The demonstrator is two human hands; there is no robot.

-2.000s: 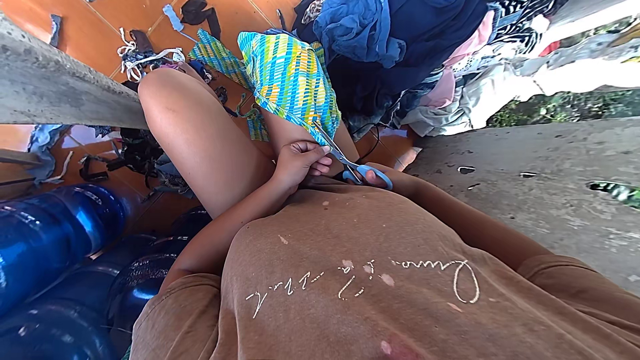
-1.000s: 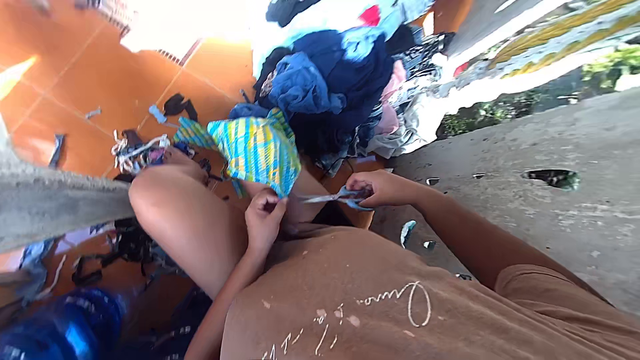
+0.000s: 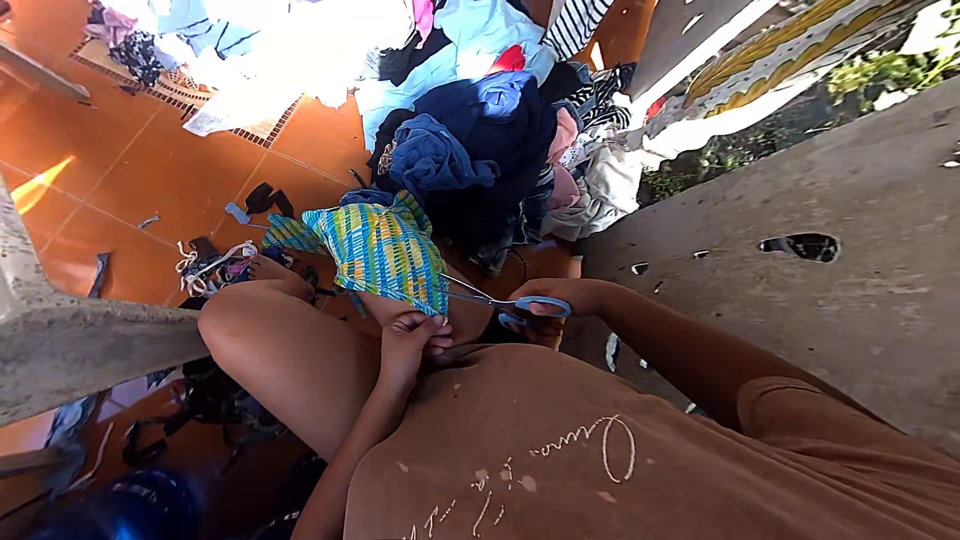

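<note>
A patterned cloth (image 3: 382,251) in blue, green and yellow lies over my thigh. My left hand (image 3: 412,337) pinches its lower corner between thumb and fingers. My right hand (image 3: 559,300) holds scissors (image 3: 543,304) with light blue handles by their loops, to the right of the cloth. The scissor blades point left, somewhat apart, and their tips reach the cloth's right edge just above my left fingertips. Whether the fabric lies between the blades is hard to tell.
A heap of clothes (image 3: 480,142) rises beyond the cloth. Fabric scraps (image 3: 262,199) litter the orange tile floor (image 3: 165,165). A concrete surface (image 3: 847,300) with holes is at the right, a grey support (image 3: 97,345) at the left, and blue plastic bottles (image 3: 142,502) stand at the lower left.
Two seconds ago my hands were close together at the scissors; now they are farther apart, with the left at the cloth's corner. The view has shifted, showing more of the floor and clothes.
</note>
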